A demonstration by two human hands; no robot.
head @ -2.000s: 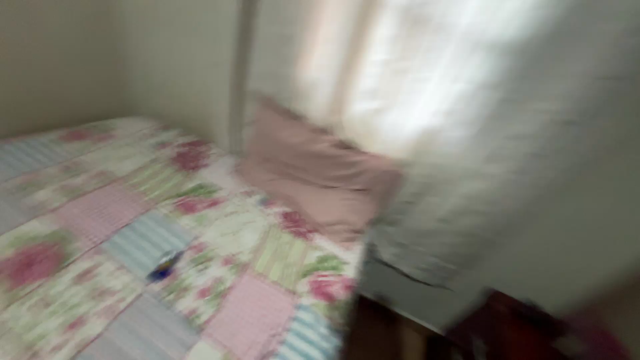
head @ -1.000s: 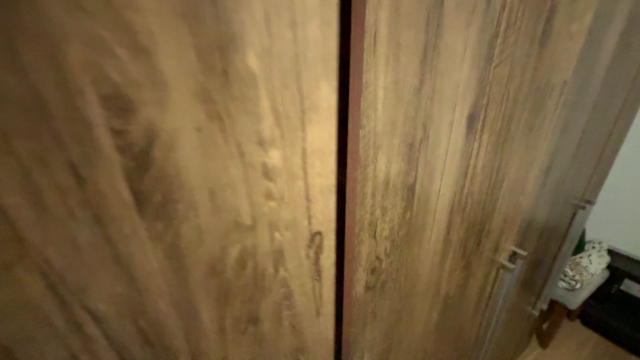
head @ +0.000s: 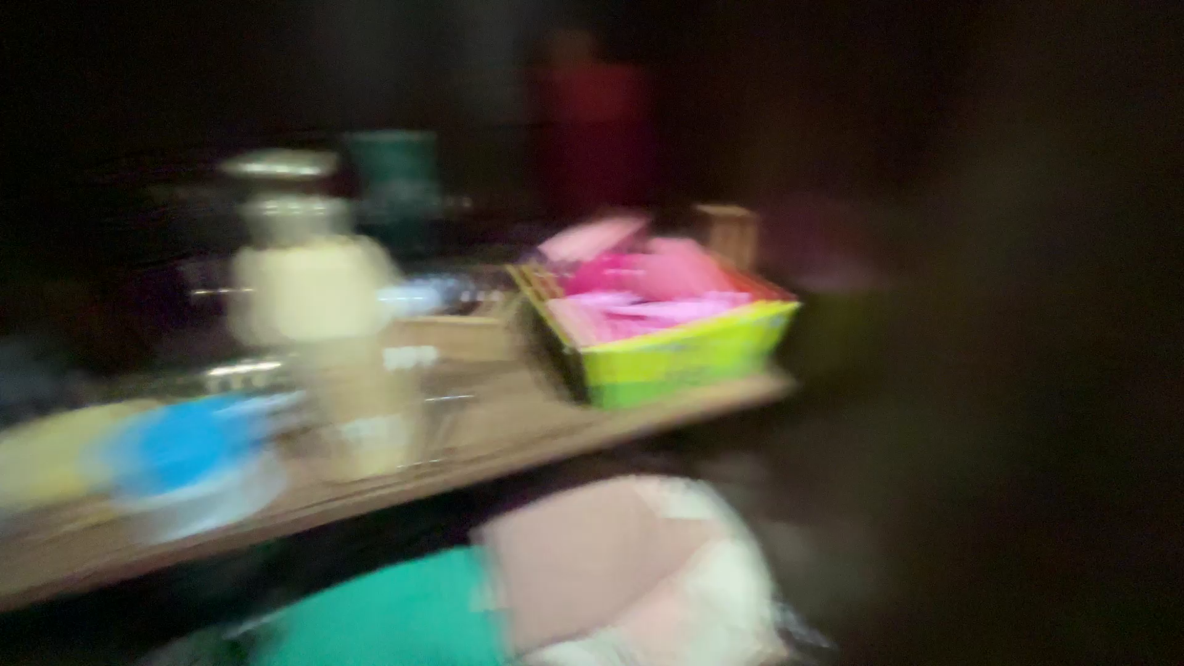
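Neither of my hands is in view, so what they hold or touch cannot be told. The view is dark and badly blurred. A wooden shelf (head: 518, 435) slants across it. Near the shelf's right end sits a yellow-green box (head: 689, 361) filled with pink items (head: 647, 282). Left of the box stands a bottle or jar (head: 319, 296) with a pale body and a shiny top. A round container with a blue lid (head: 190, 444) rests farther left, beside a yellowish object (head: 60, 453).
Behind the box are a dark red object (head: 592, 139) and a small wooden piece (head: 731, 236); a dark green container (head: 393, 180) stands behind the bottle. Below the shelf lie a teal item (head: 388, 615) and a pale pink and white bundle, perhaps fabric (head: 610, 564).
The view has swung from a bed with a patchwork cover, past wooden wardrobe doors, to a dark shelf holding containers.
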